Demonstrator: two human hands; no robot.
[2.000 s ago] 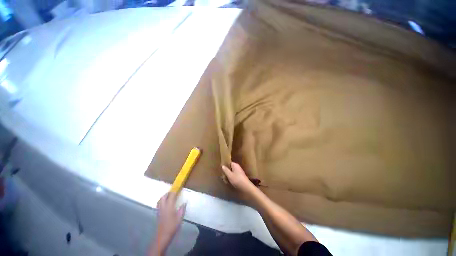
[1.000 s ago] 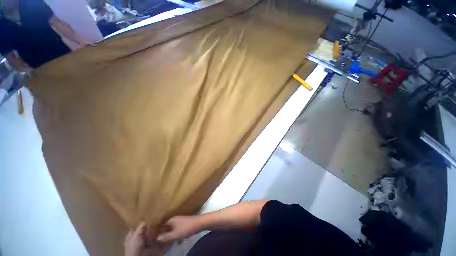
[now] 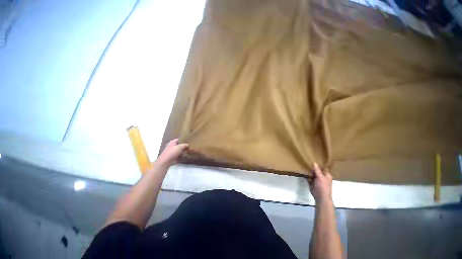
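Note:
Golden-brown fabric (image 3: 253, 96) lies on the white-topped table, with folds running away from the near edge. My left hand (image 3: 175, 150) pinches its near left corner. My right hand (image 3: 321, 181) grips its near edge further right, where creases gather. The edge between my hands is stretched nearly straight along the table rim. A yellow weight bar (image 3: 138, 147) lies on the white surface left of the fabric, partly behind my left forearm. Another yellow weight bar (image 3: 437, 177) lies across the fabric edge at the far right.
The white table top (image 3: 131, 76) extends to the left, with a thin dark line across it. The near table rim (image 3: 253, 187) curves in front of my body. Blurred items stand beyond the fabric at the top right. Grey floor shows below the rim.
The view has turned back from the fabric's length to its left end. My hands were close together; now they are wide apart on the edge. The left yellow bar is off the fabric.

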